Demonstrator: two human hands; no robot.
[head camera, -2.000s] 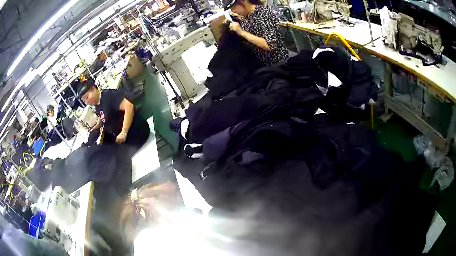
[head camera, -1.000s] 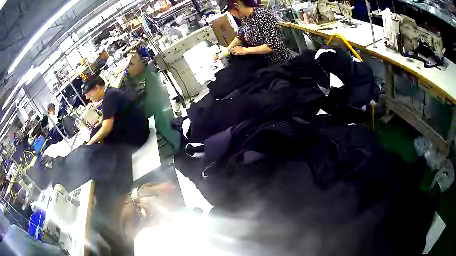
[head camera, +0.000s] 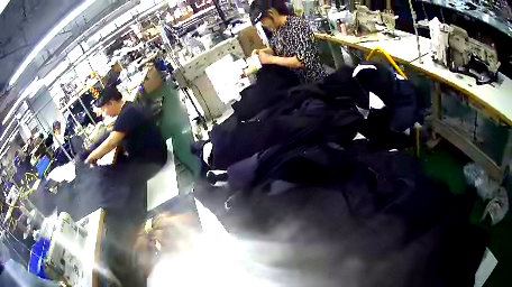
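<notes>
Neither of my hands is in the picture. A huge loose heap of dark garments (head camera: 314, 168) lies in front of me, with small white patches showing among the folds. Glare washes out the bottom of the view, over a white surface (head camera: 196, 269) at the heap's near left. A brown bundle (head camera: 168, 232) lies left of the heap, blurred by the glare. A white board (head camera: 163, 185) lies beyond the bundle.
A person in black (head camera: 135, 132) bends over dark cloth at left. Another person in a patterned top (head camera: 295, 47) stands behind the heap. Sewing machines (head camera: 463, 50) stand on the right table (head camera: 418, 56). A yellow frame (head camera: 387, 56), a blue bin (head camera: 39, 258) and plastic bags (head camera: 488, 193) also show.
The person at left has turned side-on and reaches over the cloth. The person behind the heap has lowered the dark cloth that was held up. The heap looks nearly unchanged.
</notes>
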